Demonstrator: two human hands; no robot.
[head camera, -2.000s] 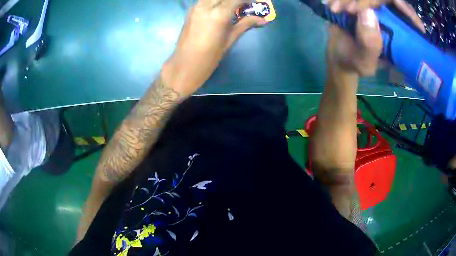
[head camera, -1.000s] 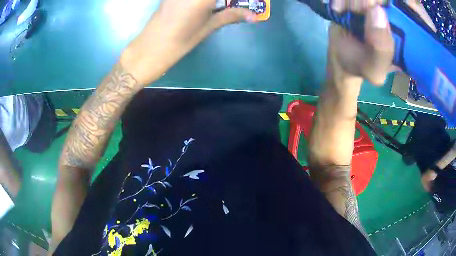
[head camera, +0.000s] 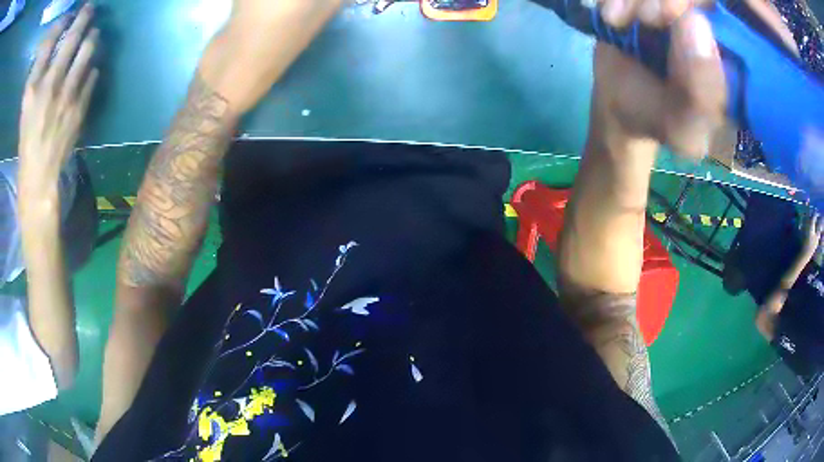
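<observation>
An orange frame (head camera: 461, 14) with a dark centre lies at the top edge of the picture, partly cut off. Small wires or parts show just left of it. My left hand (head camera: 294, 16) is cut off by the top edge; only its back and wrist show, left of the frame, and its fingers are out of the picture. My right hand (head camera: 673, 77), blurred, is closed around the black grip of the blue electric screwdriver (head camera: 781, 104) at the upper right. The tool's nose points up and left, its tip cut off.
Another person's hand (head camera: 59, 86) is over the bench (head camera: 388, 99) at the left. Pale strips (head camera: 54, 9) lie at the top left. A cardboard parts box (head camera: 763, 176) is partly hidden by the screwdriver. A red stool (head camera: 660, 293) stands below my right forearm. Another person sits at the right.
My left hand and the orange frame have shifted up and partly out of the picture; my fingers no longer show on the frame. Another person's hand has appeared at the left. My right hand still grips the screwdriver.
</observation>
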